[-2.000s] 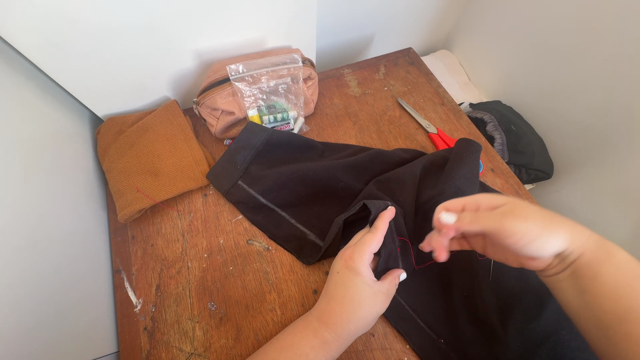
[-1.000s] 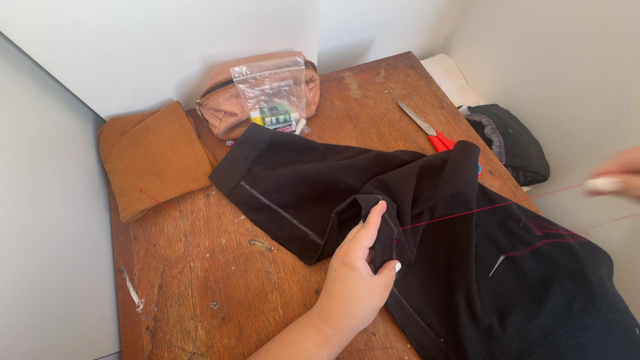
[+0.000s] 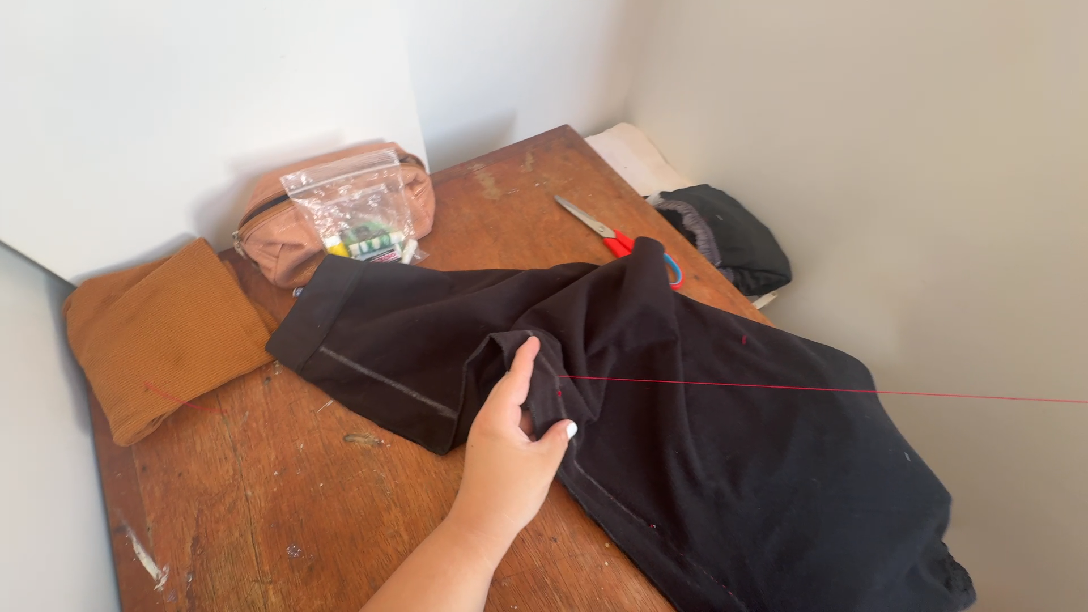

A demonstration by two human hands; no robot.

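My left hand (image 3: 510, 450) grips a raised fold of a black cloth garment (image 3: 748, 442) between thumb and fingers. Pale lines run along the garment's seams. From the fabric beside my left fingertips a red thread (image 3: 765, 388) stretches taut to the right edge of the view. My right hand is out of view, and so is the far end of the thread. A needle cannot be made out. Small red marks of thread show on the black cloth near the fold and farther right.
Red-handled scissors (image 3: 586, 217) lie behind the garment, partly covered by it. A folded brown ribbed cloth (image 3: 161, 340) with red thread on it is at left. Behind stand a pink zippered pouch (image 3: 272, 229) and a clear zip bag (image 3: 353, 200). A black fabric item (image 3: 739, 238) sits past the wooden table's (image 3: 195, 510) right edge.
My right hand was near the fold, then moved right, drawing out the red thread, and has now left the view. The thread is a straight line. My left hand keeps its grip on the fold.
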